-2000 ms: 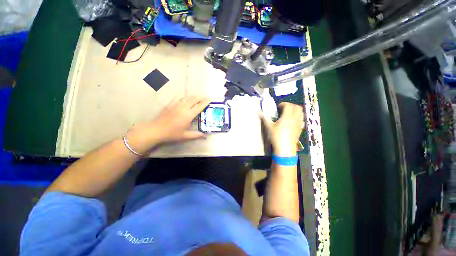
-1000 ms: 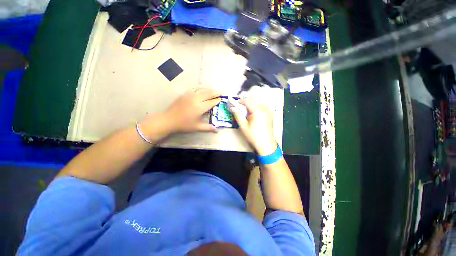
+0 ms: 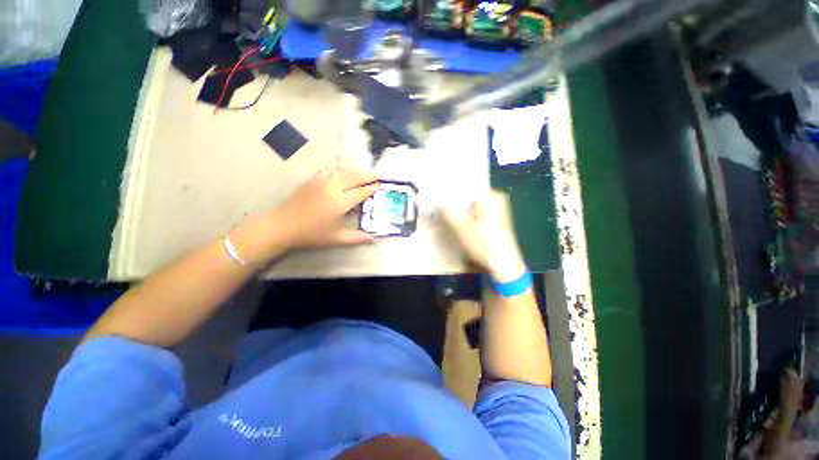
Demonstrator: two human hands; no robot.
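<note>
A device housing (image 3: 390,209) with a black rounded-square rim, pale inner border and green board lies on the beige work mat (image 3: 206,193). My left hand (image 3: 323,211) lies at its left side, thumb and fingers on its edges, holding it. My right hand (image 3: 476,225) is a little to the right of the housing, apart from it and blurred. Whether its fingers hold anything small cannot be told. A suspended screwdriver (image 3: 391,85) with a clear thick tube (image 3: 539,63) hangs above the mat behind the housing, blurred.
One black square pad (image 3: 286,139) lies on the mat. More black pads (image 3: 202,58) with red wires (image 3: 235,67) are at the back left. A blue carrier tray (image 3: 310,45) holds several housings at the back. White scraps (image 3: 518,135) lie at the right. The conveyor's chipped edge (image 3: 575,269) runs beyond.
My right hand moved in from the right onto the housing, then drew back to the right of it. My left hand stays at the housing. The screwdriver appears further left, and the whole view has shifted.
</note>
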